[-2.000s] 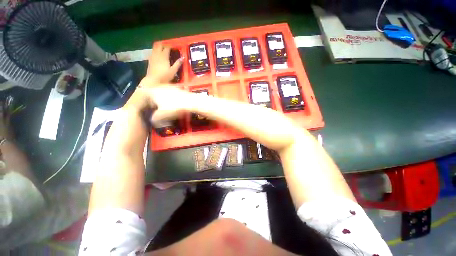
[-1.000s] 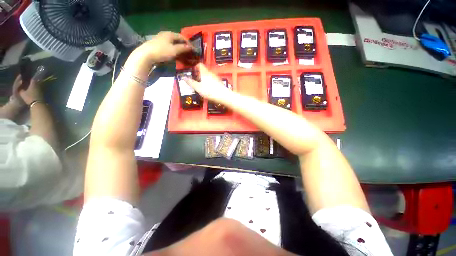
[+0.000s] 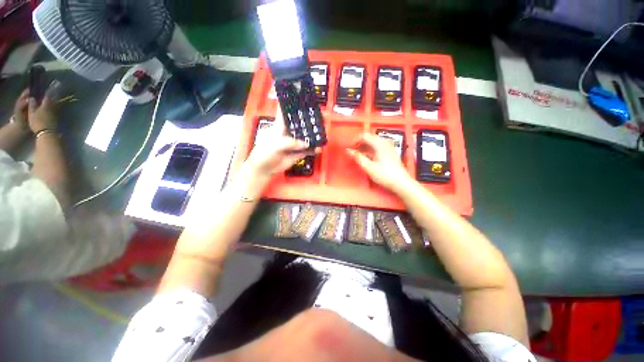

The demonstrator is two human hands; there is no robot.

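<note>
My left hand point(image 3: 272, 152) holds an open flip phone point(image 3: 300, 106) by its lower end, above the left part of the orange-red phone tray point(image 3: 462, 162). Its main display point(image 3: 280, 30) glows white above a black keypad with white digits. My right hand point(image 3: 378, 159) is over the near row, fingers bent, holding nothing that I can see. Closed flip phones point(image 3: 389, 88) lie in several pockets of both rows. The near-row middle pocket point(image 3: 342, 166) has no phone. The top-left pocket is mostly hidden behind the raised phone.
Brown-and-white pieces point(image 3: 332, 224) lie along the tray's near edge. At left are a white sheet point(image 3: 145, 201) with a slab smartphone point(image 3: 179, 178), a white cable, a desk fan point(image 3: 113, 28) and another person's hands point(image 3: 39, 106). A printed box point(image 3: 537, 106) stands at right.
My left hand has brought a phone from the tray's top-left pocket area towards me, now open and lit. My right hand has moved right, away from it.
</note>
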